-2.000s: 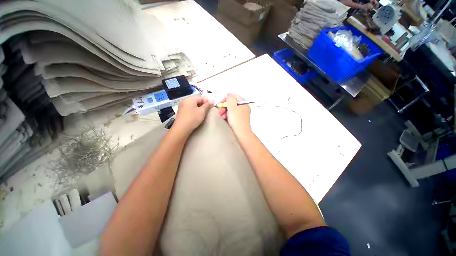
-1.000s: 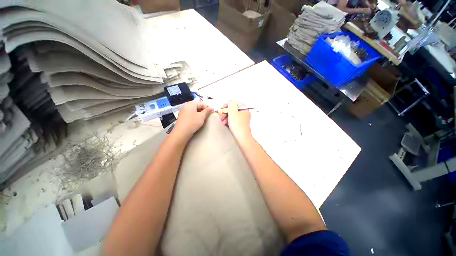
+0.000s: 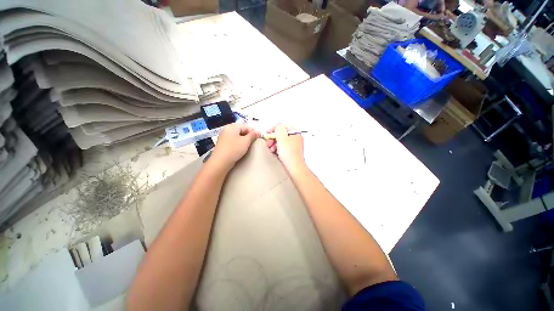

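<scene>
A beige-grey fabric panel (image 3: pixel 261 225) lies between my forearms and narrows to a raised edge at my fingertips. My left hand (image 3: pixel 234 144) pinches this far edge. My right hand (image 3: pixel 287 146) holds a pencil-sized pen tool (image 3: pixel 296 132) with a yellowish front part, its tip close to my left fingertips at the panel edge. Whether the tip touches the fabric cannot be told. A thin cord (image 3: pixel 364 152) loops faintly on the white table to the right of the tool.
Tall panel stack (image 3: pixel 121 79) at upper left, with a power strip (image 3: pixel 182 132) and black adapter (image 3: pixel 217 113) at its foot. Thread tangle (image 3: pixel 106 193) at left. White table (image 3: pixel 389 188) at right; blue crate (image 3: pixel 413 76) and cardboard box (image 3: pixel 294 30) beyond. A person's arm shows at top right.
Both hands stay at the panel's far edge with only slight movement. The view has shifted a little since the oldest frame, and the cord looks fainter.
</scene>
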